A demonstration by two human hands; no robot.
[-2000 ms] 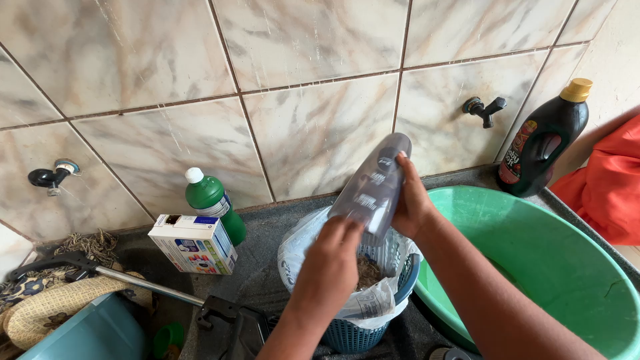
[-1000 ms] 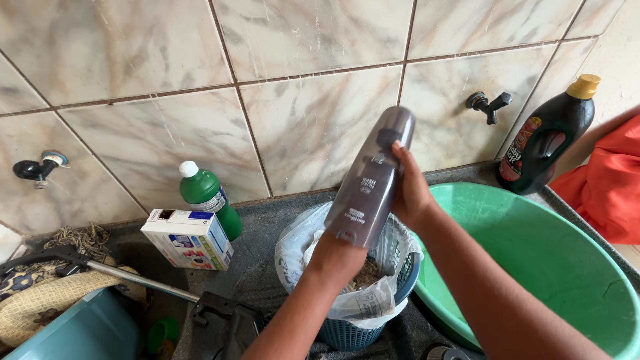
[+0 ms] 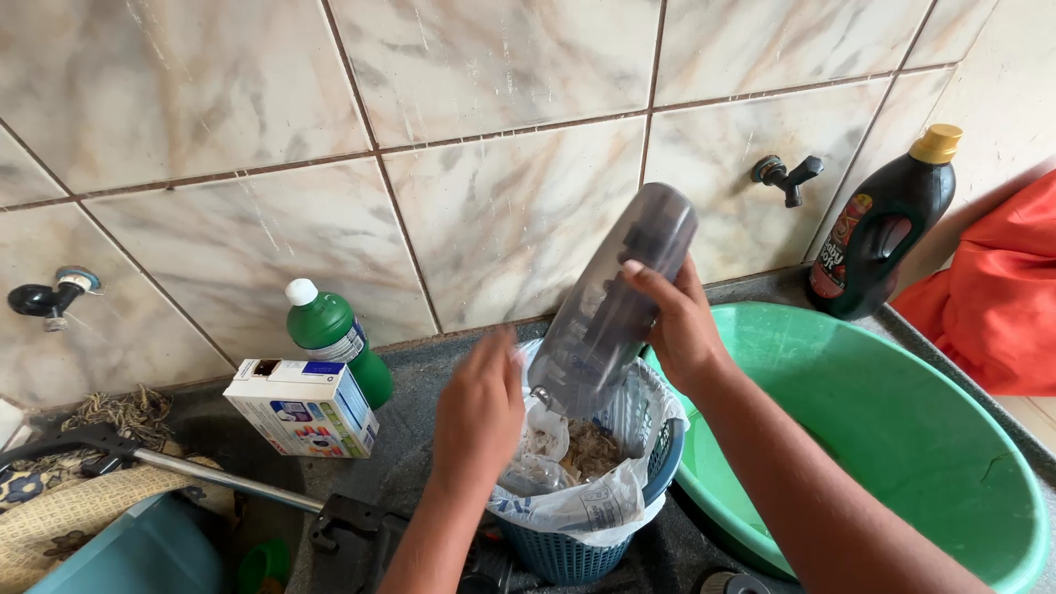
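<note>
My right hand [image 3: 681,322] grips a translucent grey plastic container [image 3: 615,305], probably a vacuum cleaner's dust canister, by its upper part. The container is tilted, its lower end over a blue perforated basket [image 3: 565,549] lined with a white plastic bag [image 3: 598,511]. Grey-brown dust and debris [image 3: 590,450] lie in the bag. Beside the container's lower end, my left hand [image 3: 483,404] is raised and blurred; it appears to hold nothing, and its fingers are partly hidden from view.
A large green basin [image 3: 874,412] stands right of the basket, with a black bottle [image 3: 883,223] behind. At left are a green bottle [image 3: 330,330], a cardboard box [image 3: 305,408], a metal tube [image 3: 231,481] with black fittings and a blue tub [image 3: 140,553]. Two taps [image 3: 788,177] project from the tiled wall.
My left hand has moved off the container's lower end, which it touched a second ago, to the left. My right hand still holds the container over the basket.
</note>
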